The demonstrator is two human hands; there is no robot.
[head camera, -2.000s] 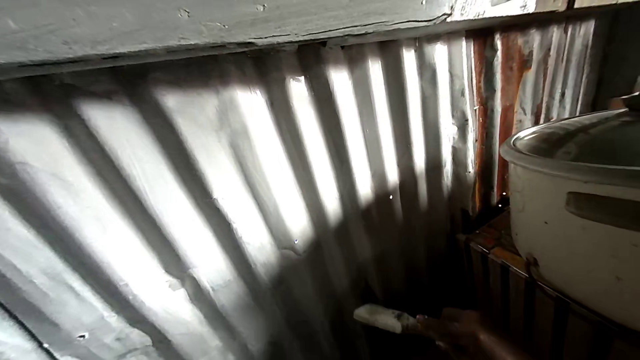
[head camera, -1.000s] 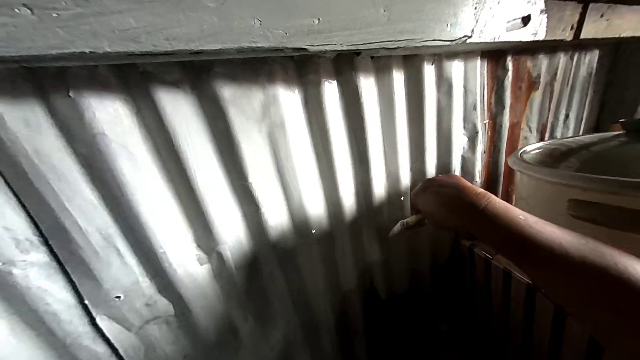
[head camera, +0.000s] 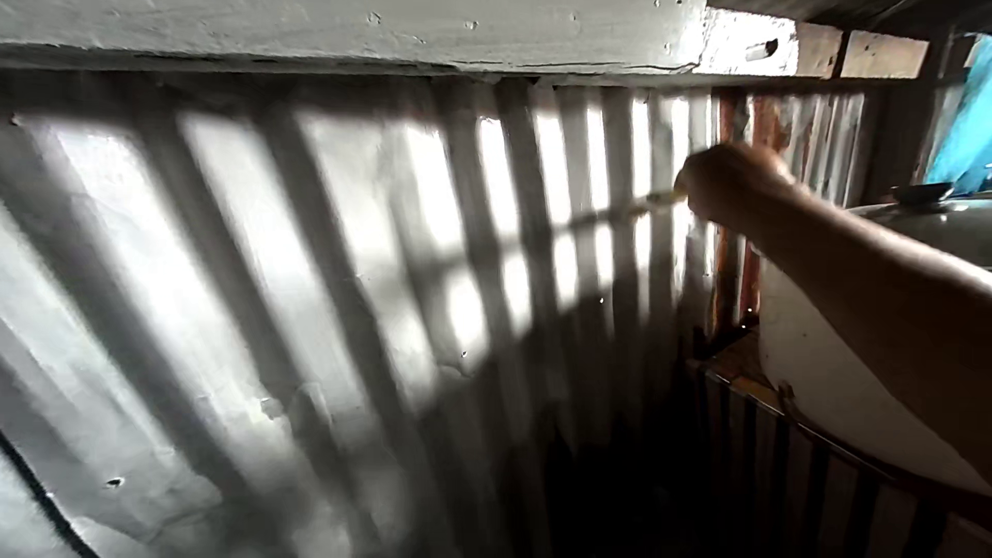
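My right hand (head camera: 732,182) is closed around a paintbrush (head camera: 657,200), blurred, whose tip points left at the corrugated metal wall (head camera: 349,232). Whether the bristles touch the metal cannot be told. The wall looks whitish grey over most of its width, with reddish-brown strips at the right behind the hand. Bright light and the arm's shadow fall across the ridges. My forearm reaches in from the right edge, in front of a large pale pot. My left hand is out of view.
A painted wooden beam (head camera: 349,35) runs along the top of the wall. The large pot (head camera: 821,349) with a lid (head camera: 969,225) stands at the right on a slatted wooden stand (head camera: 814,442). A blue cloth or sheet (head camera: 965,124) shows at the upper right. The lower middle is dark.
My right hand has risen with the brush from low beside the stand to the upper part of the wall near the reddish-brown strips.
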